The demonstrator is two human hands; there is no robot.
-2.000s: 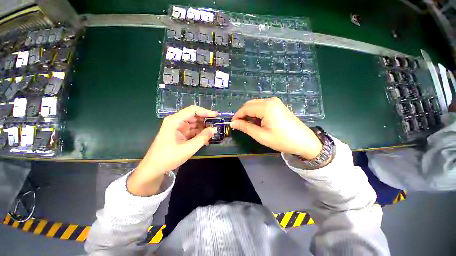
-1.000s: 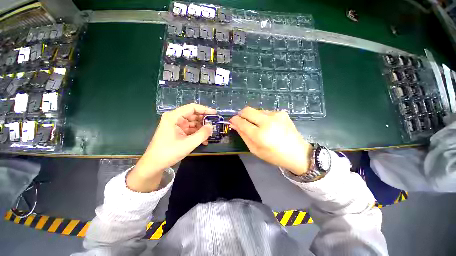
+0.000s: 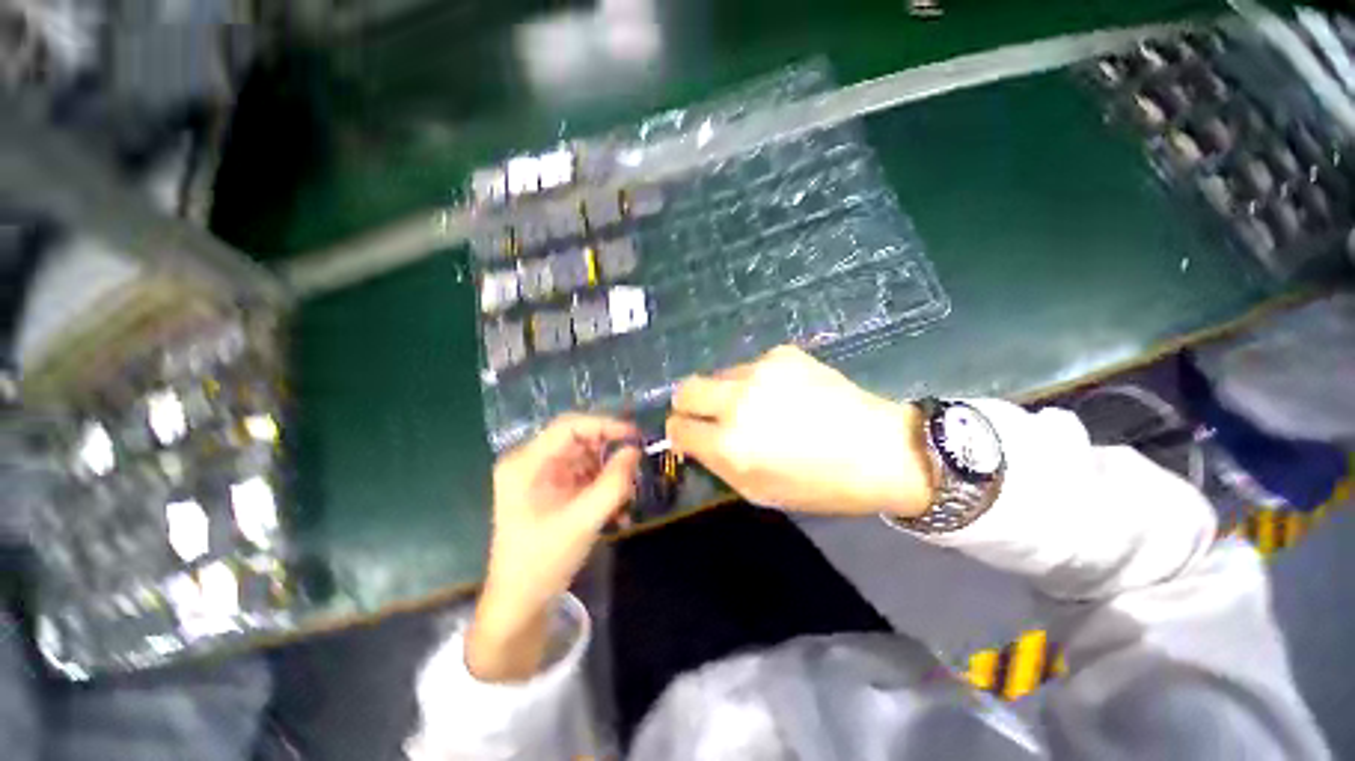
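Note:
A small dark housing (image 3: 654,479) with a yellow-orange strip at its right side is held at the bench's front edge. My left hand (image 3: 557,498) grips its left side between thumb and fingers. My right hand (image 3: 773,431) is at its upper right, fingertips pinched on a thin pale tool (image 3: 658,446) that touches or overlaps the housing's top. The tool is mostly hidden by the fingers. Behind the hands is a clear blister tray (image 3: 918,309), with rows of grey and white square modules (image 3: 550,323) on its left side. The picture is blurred.
At left, a blurred clear tray (image 3: 75,654) holds grey and white parts. At far right, a tray holds rows of dark pieces (image 3: 1211,134). A pale metal rail (image 3: 1025,60) crosses the green bench (image 3: 372,446). Yellow-black tape (image 3: 1018,665) marks the floor.
The view has tilted and turned, so the bench and trays appear slanted and the left tray sits lower. Both hands still hold the housing and tool together.

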